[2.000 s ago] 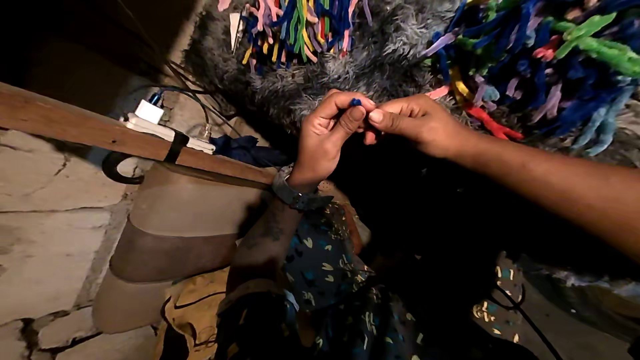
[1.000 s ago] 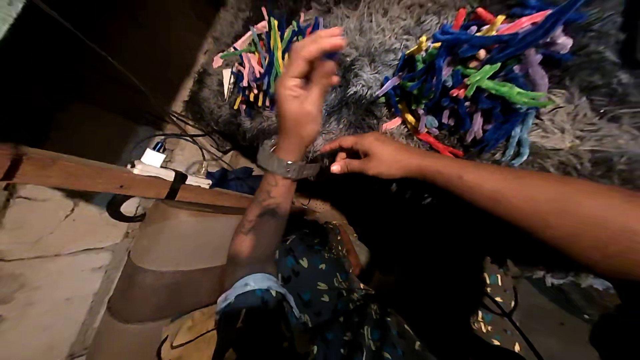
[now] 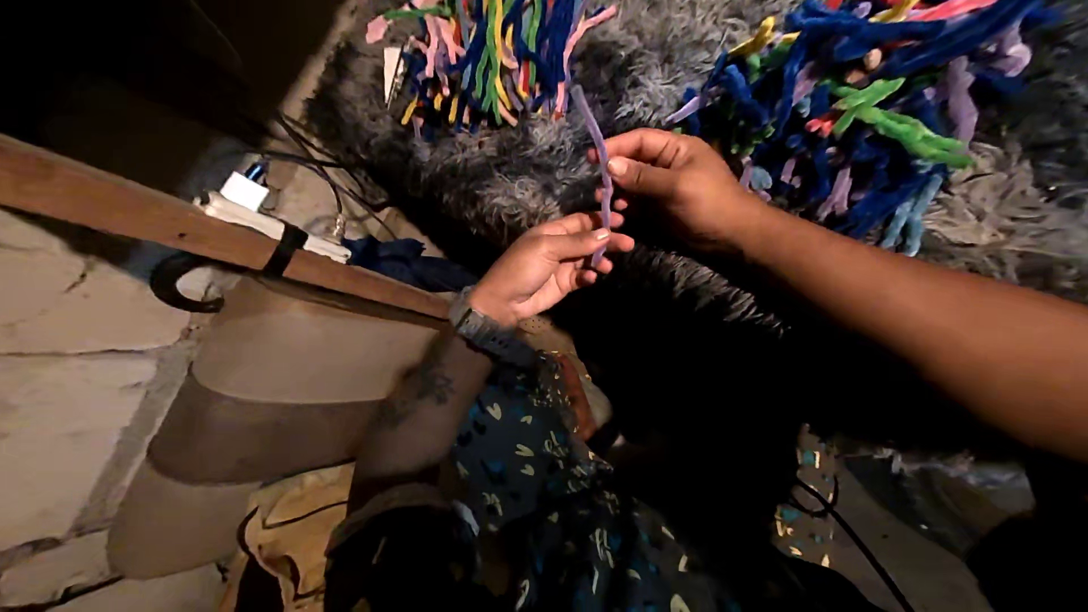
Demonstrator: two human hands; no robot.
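A thin lavender fuzzy strip (image 3: 602, 153) stands nearly upright between my hands. My left hand (image 3: 548, 263), with a watch at the wrist, pinches its lower end. Higher up, the thumb and fingers of my right hand (image 3: 671, 174) grip its middle, and the top end sticks up free. Beyond my hands, a row of colored fuzzy strips (image 3: 497, 64) lies on a grey shaggy cover (image 3: 527, 157). A tangled pile of blue, green, yellow, pink and lavender strips (image 3: 850, 119) lies at the upper right, behind my right hand.
A wooden beam (image 3: 127, 208) crosses the left side, with a white power strip (image 3: 255, 221) and plugged-in adapter (image 3: 245, 190) along it. Dark cables (image 3: 327, 166) run behind. Dark blue cloth (image 3: 412, 263) lies near my left wrist. A black cable (image 3: 858, 544) hangs at the lower right.
One second ago my left hand was raised near the strip row and my right hand was lower, beside my left wrist. Now both hands are together on a lavender strip.
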